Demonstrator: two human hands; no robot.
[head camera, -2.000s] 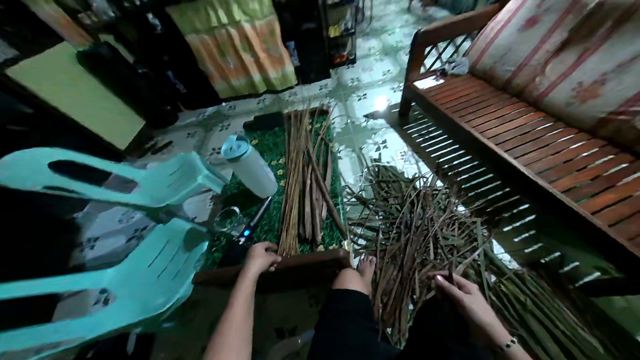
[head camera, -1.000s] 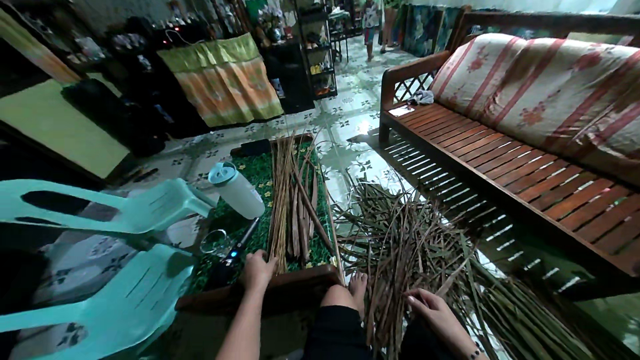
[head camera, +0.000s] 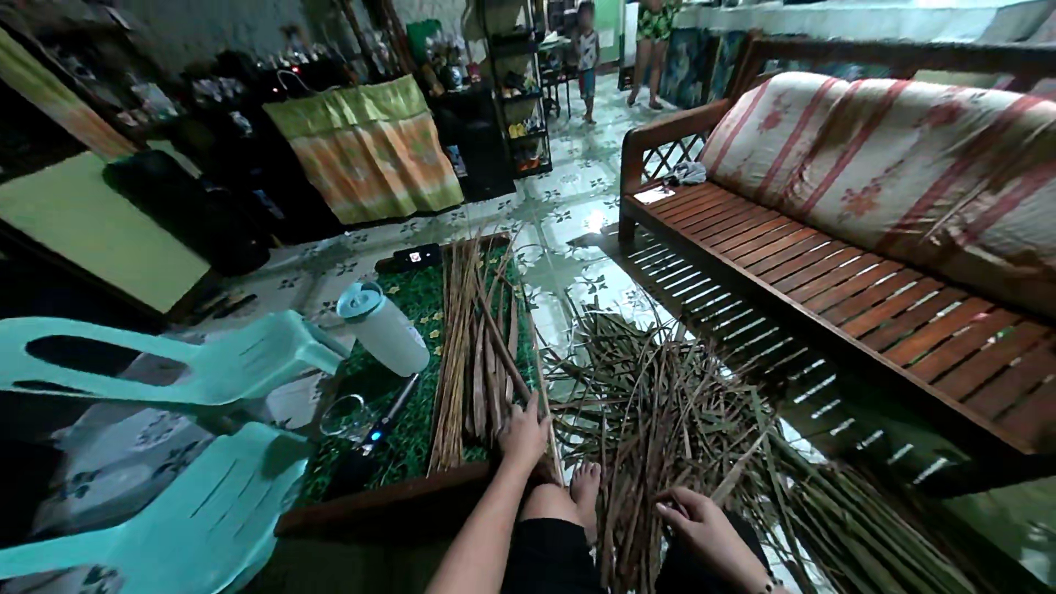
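My left hand (head camera: 525, 433) reaches over the near right part of a low table with a green grass-like cover (head camera: 404, 433), its fingers touching a dark dried strip (head camera: 505, 351). Beside that strip lie more flat brown strips (head camera: 478, 388) and a bundle of thin tan sticks (head camera: 451, 371). My right hand (head camera: 691, 516) is half curled above a loose heap of dried leaf strips (head camera: 660, 404) on the floor; whether it holds a strip is not clear.
A white tumbler with a blue lid (head camera: 384, 330), a clear glass (head camera: 346, 418) and a black phone-like device (head camera: 417, 257) are on the table. Turquoise plastic chairs (head camera: 206, 503) stand left, a slatted wooden bench (head camera: 825, 289) right. Two people (head camera: 652, 54) stand far back.
My left hand has moved right and forward from the table's near edge to the dark strip. The view has tilted up. My right hand stays by the heap.
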